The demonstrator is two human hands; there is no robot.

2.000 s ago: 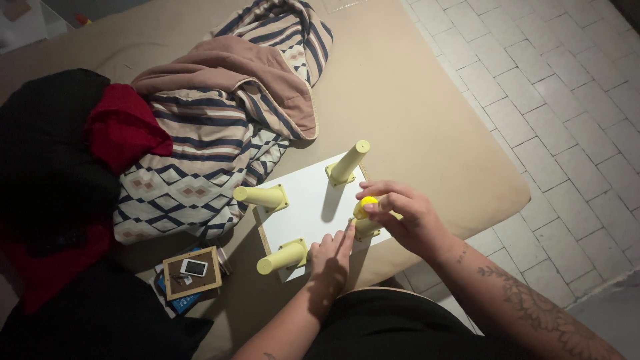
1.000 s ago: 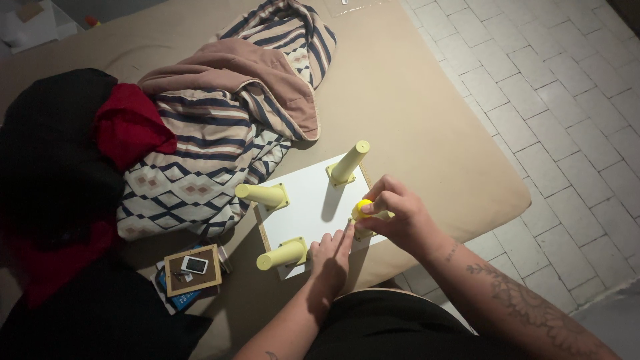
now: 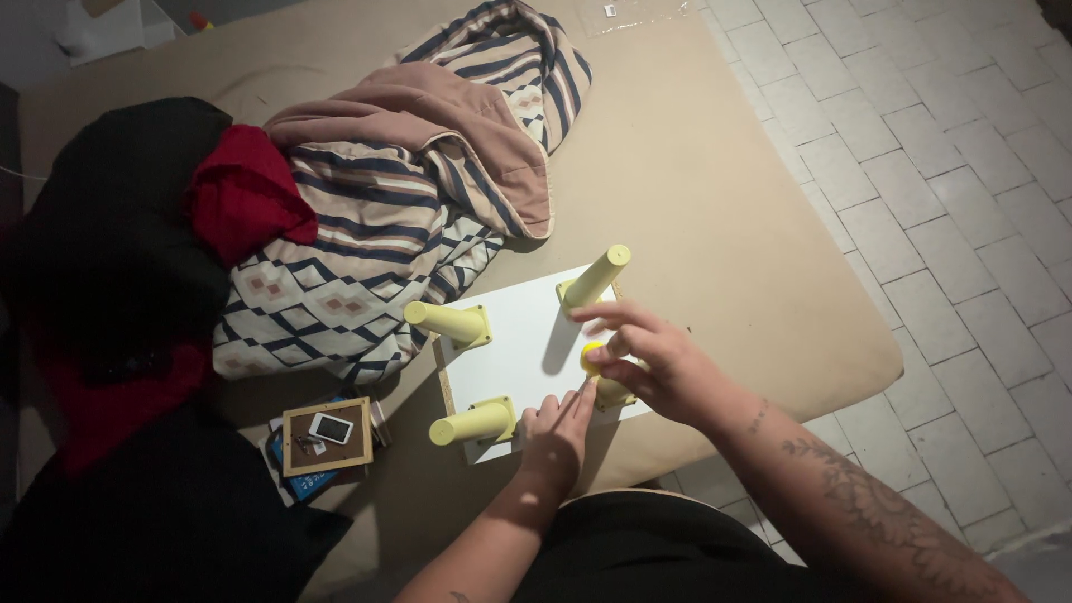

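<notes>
A white board [image 3: 519, 335] with chipboard edges lies on the bed, with pale yellow legs standing up from its corners. One leg [image 3: 599, 276] is at the far right, one [image 3: 448, 322] at the far left and one [image 3: 473, 421] at the near left. The near-right leg [image 3: 615, 394] is partly hidden by my right hand [image 3: 662, 360], whose thumb and fingers hold a round yellow object [image 3: 591, 358], perhaps a tool's handle, above its mounting plate. My left hand [image 3: 557, 435] lies on the board, its fingertips at that plate's edge.
The board rests on a beige-covered bed [image 3: 712, 209]. A patterned blanket [image 3: 360, 184], a red cloth [image 3: 251, 197] and dark fabric [image 3: 126, 209] lie left. A wooden frame [image 3: 368, 431] holds a small white device [image 3: 331, 428]. Beyond the bed's right edge is tiled floor [image 3: 921, 209].
The fingers of my right hand have opened out somewhat around the yellow object, the forefinger now reaching toward the far-right leg. My left hand stays by the near-right mounting plate.
</notes>
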